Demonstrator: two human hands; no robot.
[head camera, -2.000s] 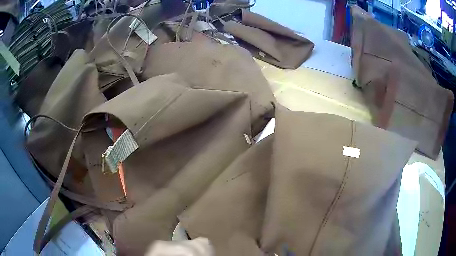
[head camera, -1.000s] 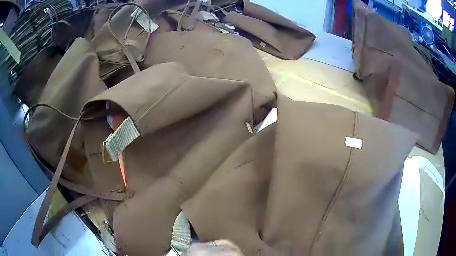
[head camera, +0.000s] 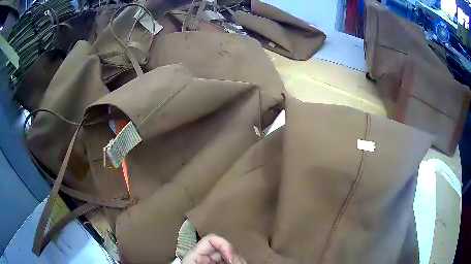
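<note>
A large brown bag body lies in front of me, with a seam down its right part and a small white sticker on the seam. My left hand is at the bottom edge, partly cut off, with its fingers curled at the bag's near edge. Whether it grips anything is hidden. A pale striped piece shows just beside the hand. My right hand is not in view.
Another brown bag lies at left, its mouth showing a striped tag and an orange strip, with a long strap. More brown bags are heaped behind. A bag with reddish trim stands at right. Tan cardboard covers the table.
My left hand has moved right and up into view, with its curled fingers now showing. The striped piece beside it has come into view. The bags have hardly moved.
</note>
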